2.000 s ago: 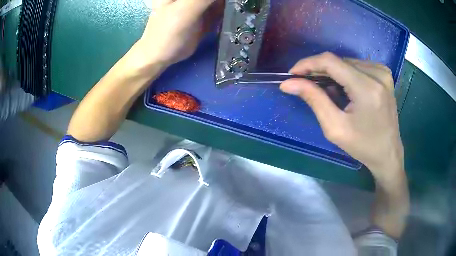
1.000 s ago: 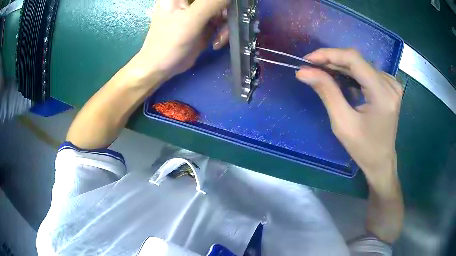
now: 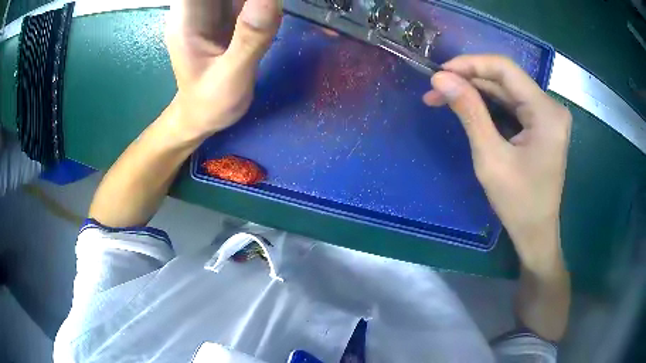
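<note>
My left hand (image 3: pixel 223 67) is at the top, cut off by the edge, and holds the grey strip fixture (image 3: pixel 354 27) above the tray. The strip slants down to the right and several dark round components (image 3: pixel 382 15) show along it. My right hand (image 3: pixel 513 127) holds thin metal tweezers (image 3: pixel 411 58) between thumb and fingers. Their tips point up-left at the strip's lower edge; whether they touch it is unclear. The blue work tray (image 3: pixel 340 205) lies below, with fine specks scattered on it. An orange-red scrap pile (image 3: pixel 234 170) lies in its near-left corner.
A black ribbed stack (image 3: pixel 39 85) stands at far left on the green mat (image 3: pixel 117 85). A white strip (image 3: pixel 602 92) crosses the bench at right. A pale sleeve (image 3: pixel 10 166) shows at the far left edge.
The strip has turned from upright to slanting down-right, and its low end has moved up and right. My left hand has shifted left. The tweezers have closed together and tilt more.
</note>
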